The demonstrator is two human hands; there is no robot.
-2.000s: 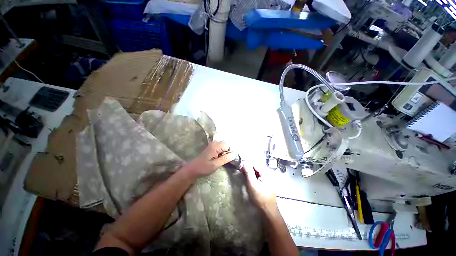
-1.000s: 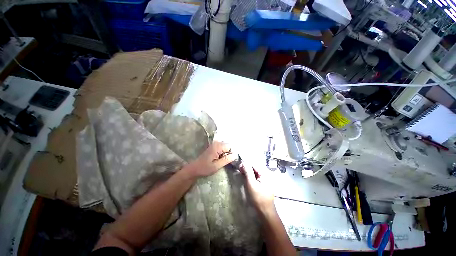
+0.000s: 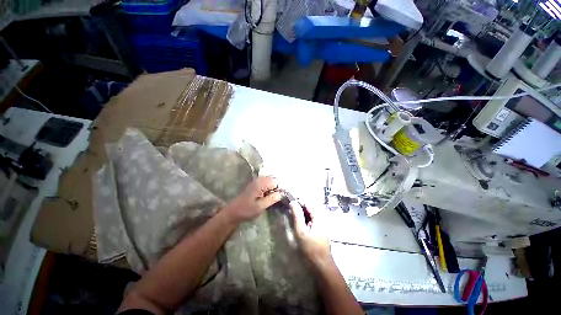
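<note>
A large beige-grey fabric piece with a pale mottled print [image 3: 163,178] lies in folds on the white table, partly over cardboard at left. My left hand [image 3: 253,198] pinches the fabric's upper edge. My right hand [image 3: 307,227] is close beside it, fingers curled around a small dark tool, likely thread snips [image 3: 305,213], with its tip at the fabric edge by my left fingertips. Glare hides fine detail there. The presser foot area [image 3: 338,198] of the sewing machine is right of my hands and apart from the fabric.
The lamp [image 3: 349,161] stands over the table by the machine arm [image 3: 492,206]. Dark tools and a yellow-handled tool [image 3: 441,246] lie under the arm. Scissors [image 3: 471,287] lie at the front right beside a ruler strip [image 3: 393,284]. Brown cardboard [image 3: 67,206] is at left.
The whole view has shifted slightly. My hands stay together at the fabric edge, with the right hand and dark tool turned slightly. The fabric lies nearly the same.
</note>
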